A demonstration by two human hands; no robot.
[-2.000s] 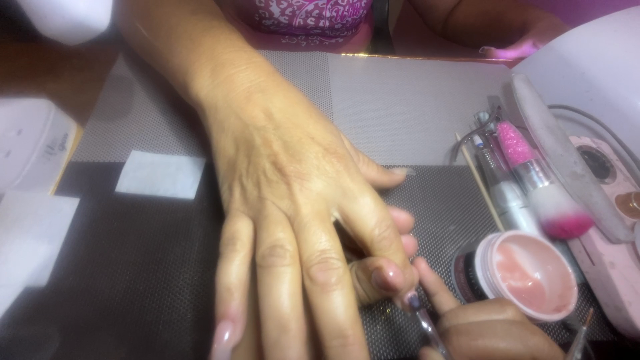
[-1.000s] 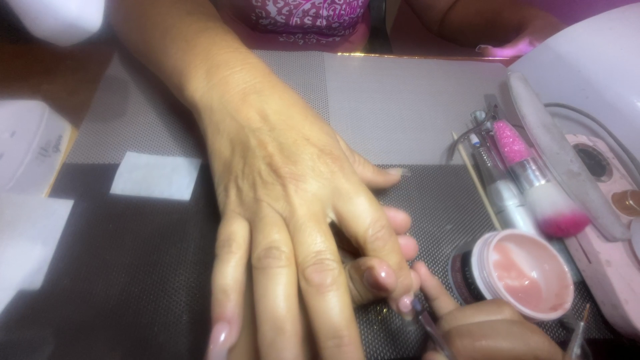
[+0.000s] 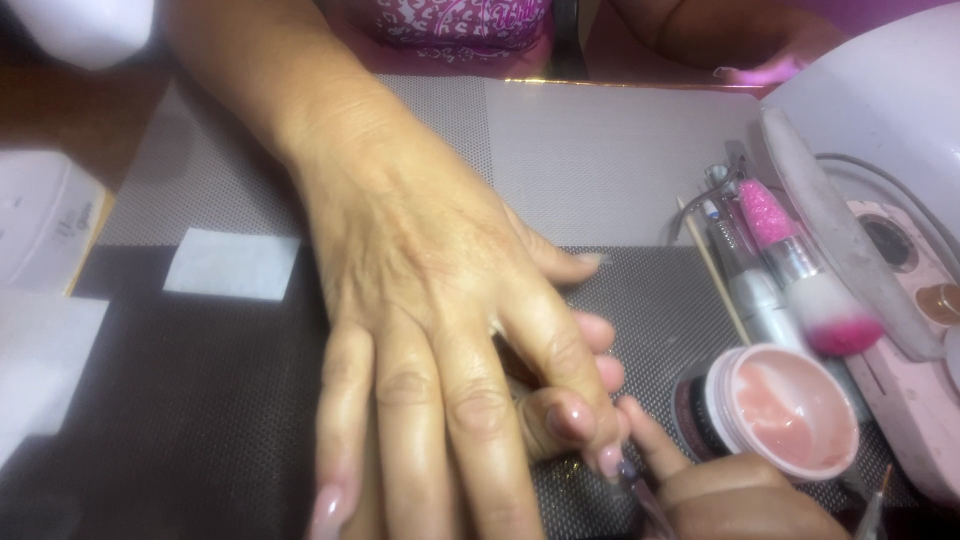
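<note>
Another person's hand (image 3: 420, 285) lies palm down across the middle, fingers toward me. My left hand (image 3: 566, 420) is mostly hidden beneath it; its thumb and fingertips show around that person's index finger, which it holds. My right hand (image 3: 739, 495), at the bottom right, grips a slim brush (image 3: 643, 495) whose dark tip is at the nail of that index finger. Right beside my right hand is an open jar of pink gel (image 3: 795, 412), tilted toward me.
On the right are a dust brush with pink-tipped bristles (image 3: 825, 307), a grey nail file (image 3: 840, 225), a wooden stick (image 3: 712, 270), a pink device (image 3: 915, 397) and a thin brush (image 3: 874, 510). A white pad (image 3: 231, 264) lies left, near a white container (image 3: 45, 225).
The brush in my right hand has shifted slightly at the index fingertip. My left hand keeps its hold on the finger, and the other person's hand has barely moved.
</note>
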